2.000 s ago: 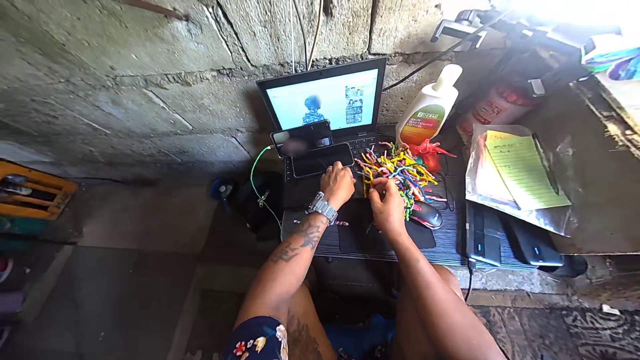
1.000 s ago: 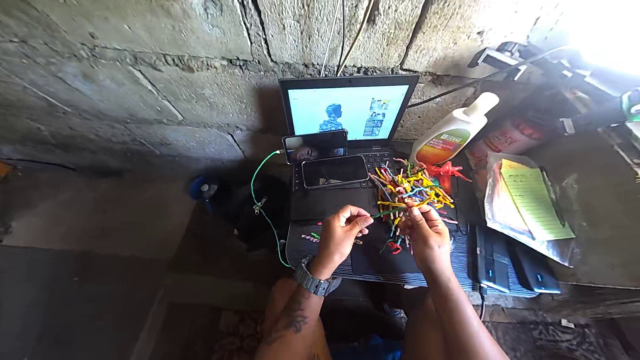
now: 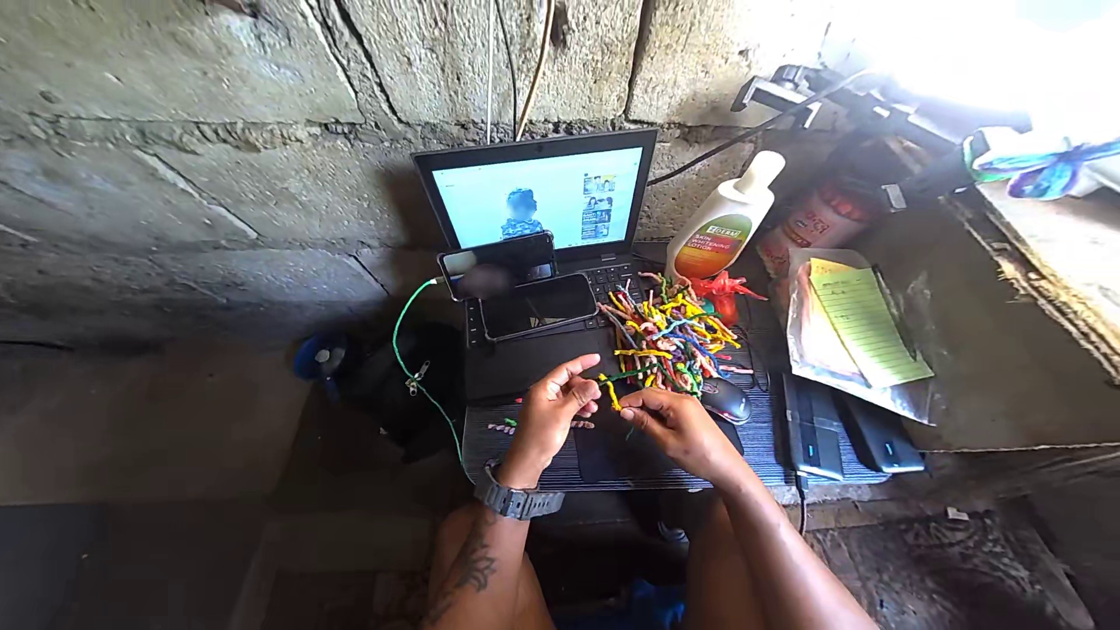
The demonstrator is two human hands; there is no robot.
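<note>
My right hand [image 3: 674,427] pinches the lower end of a short twisted yellow cord [image 3: 612,395] between thumb and fingers. Opposite it, my left hand [image 3: 560,404], with a dark watch [image 3: 518,500] on the wrist, has its fingertips at the cord's upper end; whether they grip it is hard to tell. A heap of short multicoloured twisted cords [image 3: 669,337] lies just beyond my hands, over the laptop's front right part. A green cord [image 3: 632,374] reaches from the heap toward my left fingertips. Small twisted pieces [image 3: 503,428] lie left of my left hand.
An open laptop [image 3: 535,197] stands against the block wall, two phones [image 3: 540,308] [image 3: 499,262] resting on it. Right of the heap are a computer mouse [image 3: 725,400], a lotion bottle [image 3: 724,219], a plastic sleeve with yellow paper [image 3: 866,328] and two dark devices [image 3: 815,430]. A green cable [image 3: 401,332] hangs left.
Two seconds ago both hands were at the near side of the heap; now they are together in front of it, with a yellow cord between them. The view has shifted somewhat.
</note>
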